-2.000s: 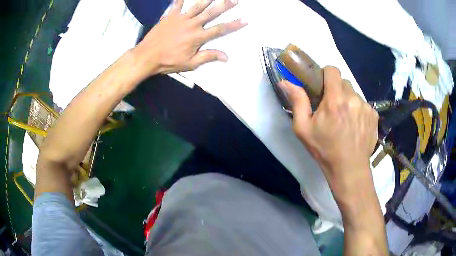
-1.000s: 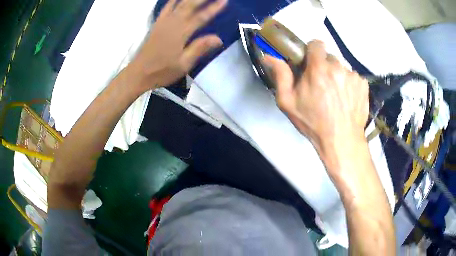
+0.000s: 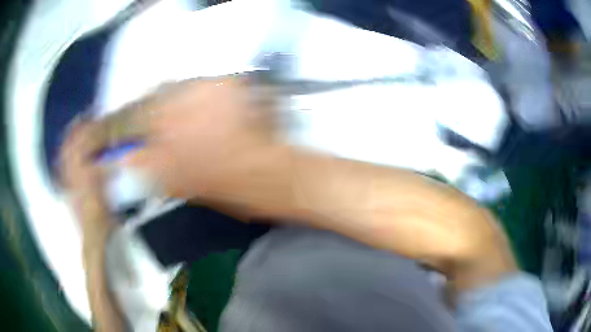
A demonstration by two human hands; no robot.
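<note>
The view is strongly blurred. My right hand (image 3: 207,139) reaches across from the right and is closed around the steam iron, whose blue part (image 3: 120,151) and a brown smear of handle show at the hand's left side. My left hand (image 3: 81,152) is at the far left, close beside the iron; its fingers are too blurred to read, and I cannot tell whether it touches the iron. The white garment panel (image 3: 376,123) lies behind and to the right of my right hand, overexposed, with a dark line across it. The iron's soleplate is not clearly visible.
Navy table cloth (image 3: 188,235) shows below my hands. More white cloth (image 3: 32,188) curves along the left edge. A yellow frame (image 3: 178,311) stands at the bottom left over the green surface. Blurred dark and pale things are at the right.
The view has turned towards the left end of the table. My right hand with the iron has swung from the right to the left, near my left hand. The picture has become blurred.
</note>
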